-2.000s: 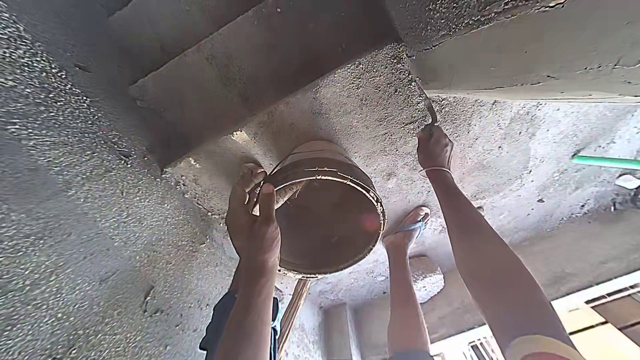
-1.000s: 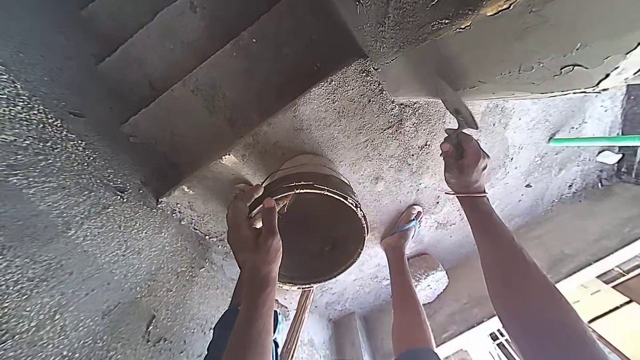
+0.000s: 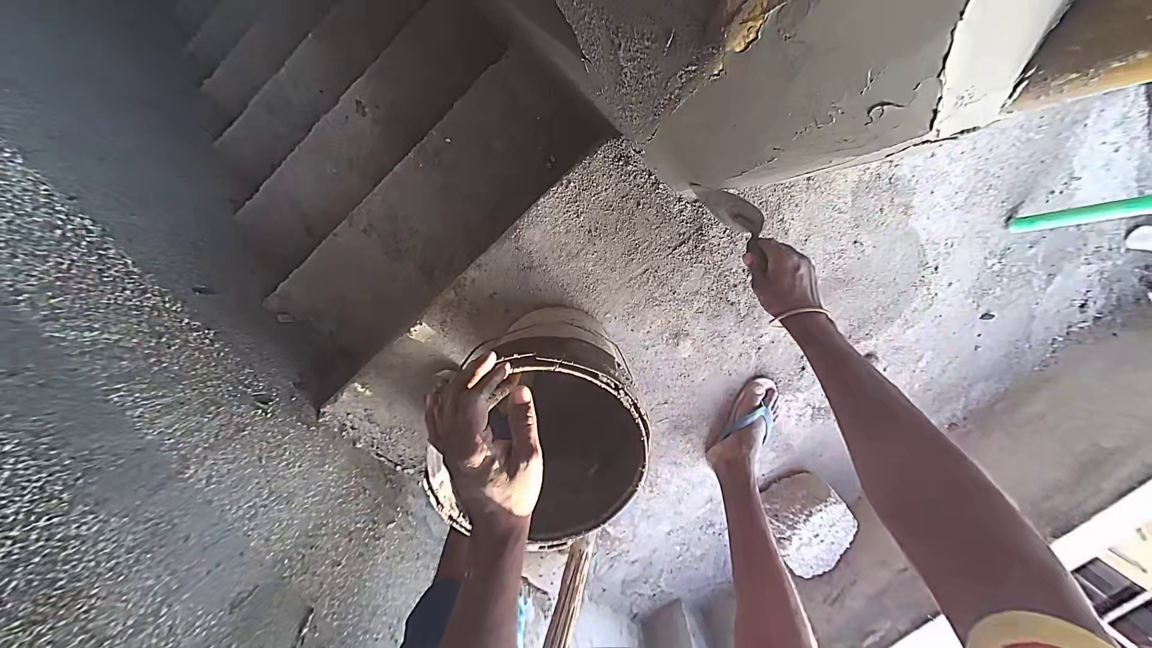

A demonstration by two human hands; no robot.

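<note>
My right hand (image 3: 785,277) is closed on the handle of a trowel (image 3: 731,209), whose blade lies at the lower edge of a smooth plastered wall (image 3: 810,99). A round bucket (image 3: 576,337) with a crusted rim stands below and left of it, its inside dark, so what it holds is hard to tell. Over the bucket's left rim is my left hand (image 3: 490,441), thumb raised and fingers spread; whether its fingers touch the rim cannot be told. A wooden stick (image 3: 569,589) shows below the bucket.
Concrete steps (image 3: 387,225) rise at the upper left, beside a rough wall (image 3: 135,405). My foot in a blue-strapped flip-flop (image 3: 747,418) stands right of the bucket, near a pale block (image 3: 810,522). A green pipe (image 3: 1080,214) lies at the far right.
My left hand's fingers, earlier on the bucket rim, are now raised and spread. The trowel blade has moved down along the wall to its lower edge. The view has shifted, showing more steps.
</note>
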